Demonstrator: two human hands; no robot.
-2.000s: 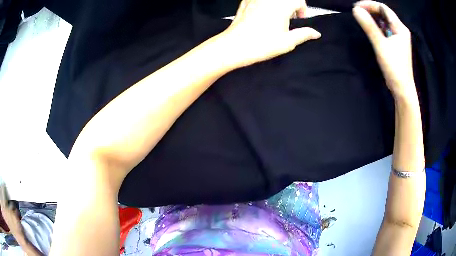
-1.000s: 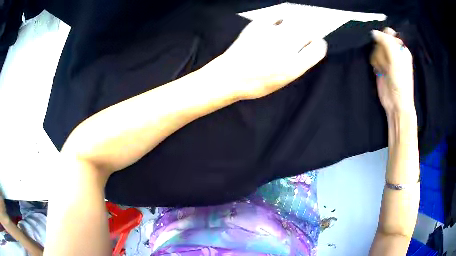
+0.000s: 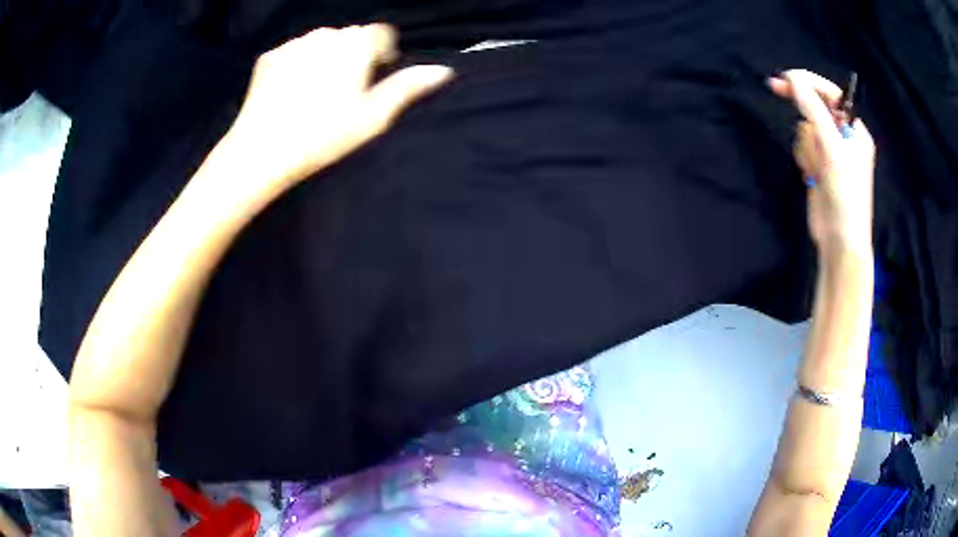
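Observation:
A large black garment or part-sewn panel [image 3: 504, 231] is spread between my hands and hangs over the near table edge. My left hand [image 3: 326, 94] is at its upper left, with fingers and thumb at the cloth's far edge; the fingertips are blurred and partly turned away. My right hand [image 3: 835, 147] is at the right, thumb and finger close together at the cloth. Thread snips [image 3: 850, 97] are held in my right hand, with a dark tip above the fingers and blue parts between them. Loose thread ends cannot be made out.
Crumpled black garments [image 3: 210, 21] lie along the far side and right. The white tabletop [image 3: 26, 189] shows at left. Below are a red stool [image 3: 226, 518], grey floor [image 3: 672, 378] with scraps, and blue plastic crates or sheeting [image 3: 870, 509].
My left hand has moved left along the cloth, and the panel has shifted left. The white gap at the far edge has shrunk. My right hand has moved slightly; the dark snips tip now shows.

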